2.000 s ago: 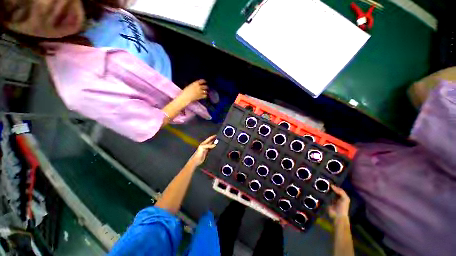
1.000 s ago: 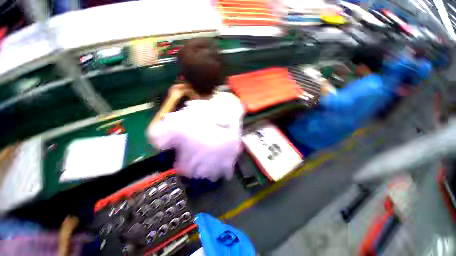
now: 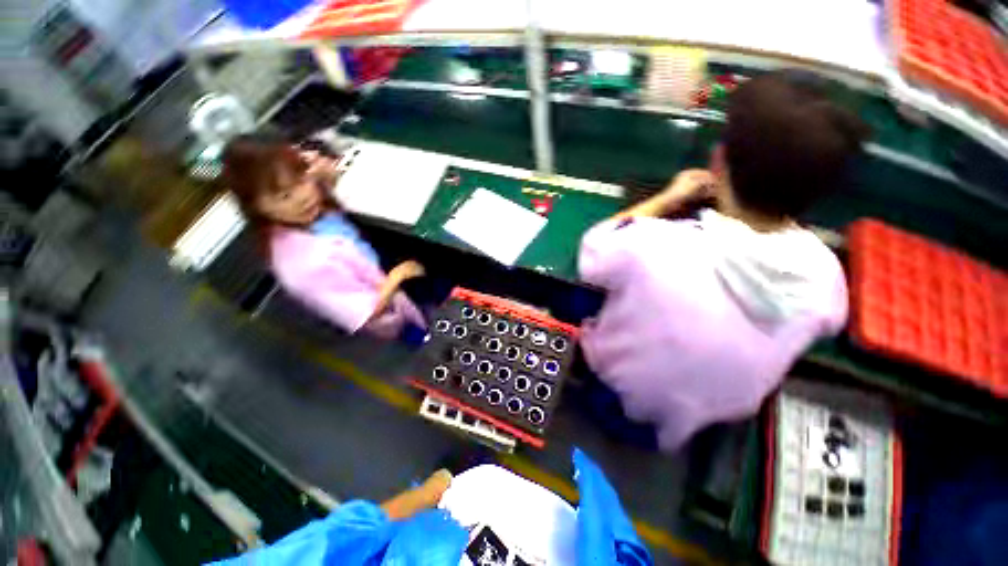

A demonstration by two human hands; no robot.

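Observation:
A black foam compartment tray [image 3: 500, 363] lies in front of me, away from my body. It holds rows of round dark parts with bright rims, and some pockets look dark. Red-orange edges show along its far and near sides. A pale tray with square pockets [image 3: 466, 423] sticks out beneath the near side. What supports the stack is hidden. My left hand [image 3: 420, 494] is close to my body at the bottom, small and blurred, not touching the tray; its fingers are unclear. My right hand is not in view; only a blue sleeve shows.
A person in pink sits left of the tray [image 3: 321, 265], another sits right [image 3: 718, 321]. Behind is a green bench [image 3: 569, 227] with white sheets [image 3: 495, 226]. At right are an orange gridded tray [image 3: 928, 304] and a white gridded tray with dark parts [image 3: 835, 531].
Two seconds ago both my hands held the black tray by its sides. Now it is farther from me, with no hand of mine on it. The view swung right, then back left.

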